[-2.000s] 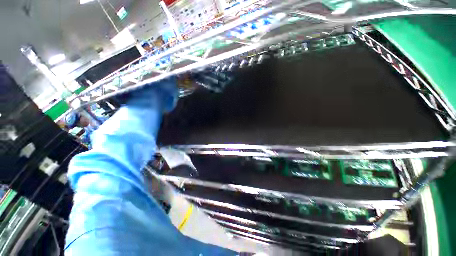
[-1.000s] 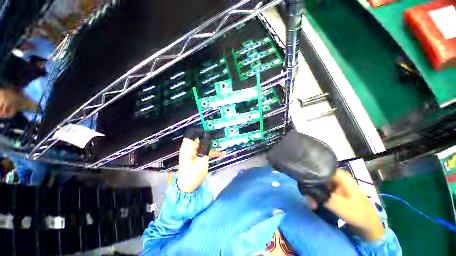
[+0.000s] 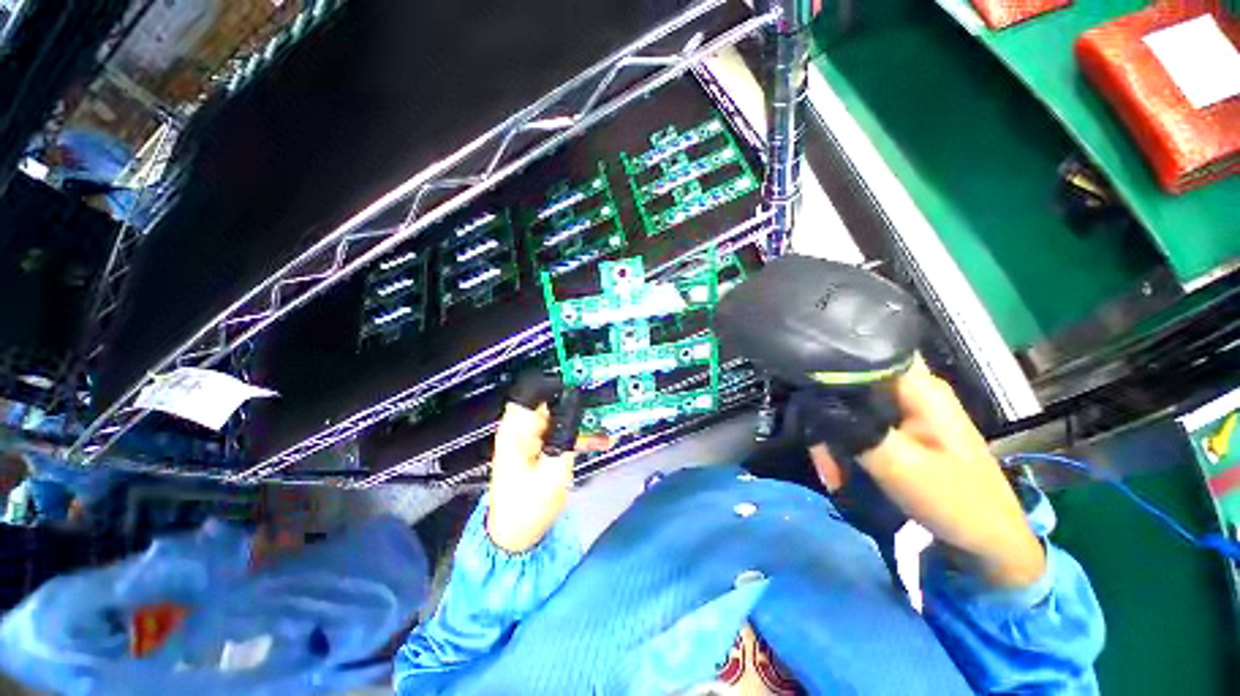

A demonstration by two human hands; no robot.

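Observation:
A green circuit board panel (image 3: 632,347) with three board strips and open gaps is held up in front of the wire rack. My left hand (image 3: 537,442), with black coverings on its fingertips, grips the panel's lower left corner. My right hand (image 3: 904,435) is closed around the handle of a black handheld scanner (image 3: 820,321). The scanner's rounded head is just right of the panel, at its right edge. Part of the right hand's fingers is hidden behind the scanner.
Several more panels (image 3: 691,174) lie on a black-covered shelf of the wire rack (image 3: 517,129). White paper (image 3: 204,397) hangs at the shelf edge. Red-orange packs (image 3: 1176,89) lie on the green bench (image 3: 1047,95) at right. A person in a blue smock (image 3: 231,612) is at lower left.
The scanner has moved up to beside the panel. The panel is slightly lower in the picture, still in my left hand. A person in blue has come into view at lower left.

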